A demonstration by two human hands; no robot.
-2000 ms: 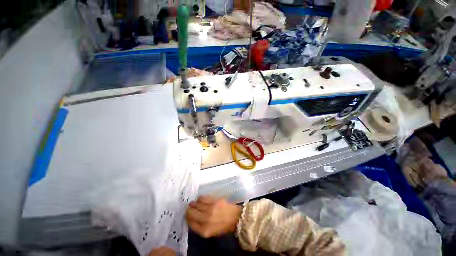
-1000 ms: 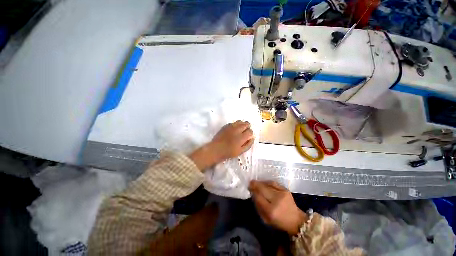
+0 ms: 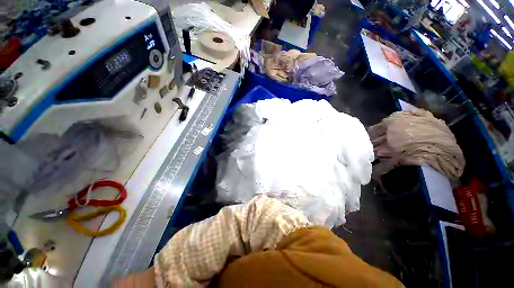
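A large heap of white pieces (image 3: 304, 152) lies to the right of the machine table. My right forearm, in a light checked sleeve, crosses the bottom of the view. My right hand (image 3: 134, 280) shows only as a blurred bit at the bottom left edge, largely cut off, so its fingers and anything in them are hidden. My left hand is out of view. The white sewing machine (image 3: 84, 62) stands at the left with its display panel visible. Scissors (image 3: 97, 207) with red and yellow handles lie on the machine table (image 3: 143, 211).
A cream roll (image 3: 217, 48) and small dark parts (image 3: 207, 79) are at the machine's far end. Greyish crumpled cloth (image 3: 76, 152) lies beneath the machine arm. A blue bin (image 3: 282, 87) holds beige and lilac pieces (image 3: 307, 67). A beige bundle (image 3: 420, 143) rests on a bench at the right.
The view has swung right, bringing the whole white heap in. The eyelet piece and my left hand, seen by the needle a second ago, are out of the picture.
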